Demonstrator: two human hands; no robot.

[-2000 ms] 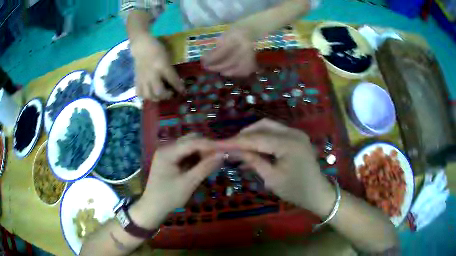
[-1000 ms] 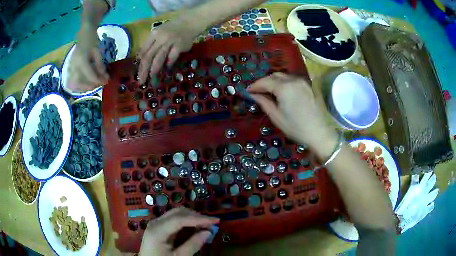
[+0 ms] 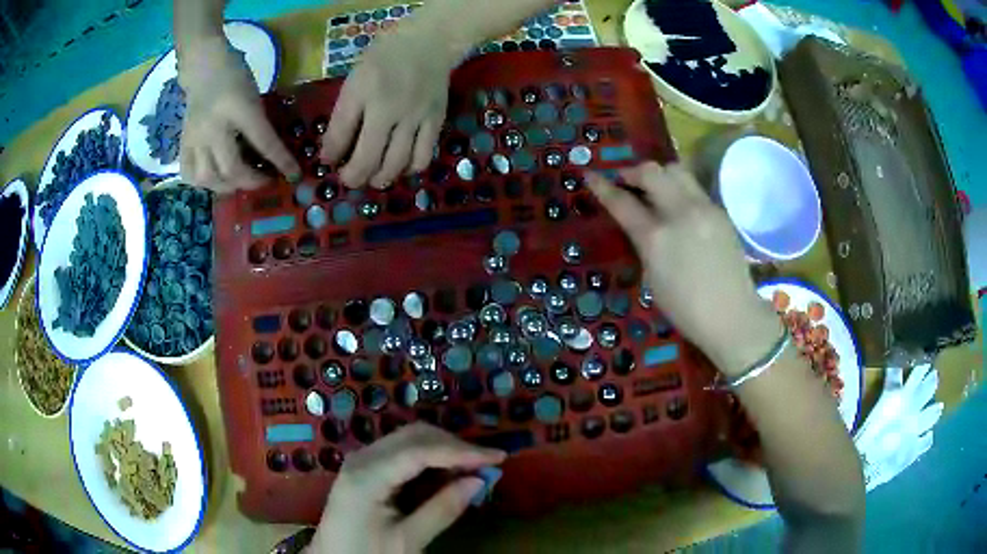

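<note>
The dark-red keycap tray (image 3: pixel 357 281) lies in front of me with two fields of holes. Round metallic and grey-green keycaps lie loose or seated on both fields. My left hand (image 3: pixel 406 492) is at the tray's near edge and pinches a small blue-grey modifier keycap (image 3: pixel 484 486) between thumb and fingers. My right hand (image 3: pixel 693 254) reaches over the right side, its fingertips down on the upper field. A teal sliver shows beside those fingertips; whether they hold it is unclear.
A coworker's hands (image 3: pixel 392 108) work on the upper left field. Keycap plates, one with teal modifiers (image 3: pixel 92 265), stand left. On the right are a white-lilac bowl (image 3: pixel 768 198), an orange keycap plate (image 3: pixel 814 335), a brown box (image 3: pixel 893 206) and a white glove (image 3: pixel 900 427).
My right hand has moved right across the upper field. My left hand still holds its piece near the front edge. The coworker's hand has come from the left plates onto the tray.
</note>
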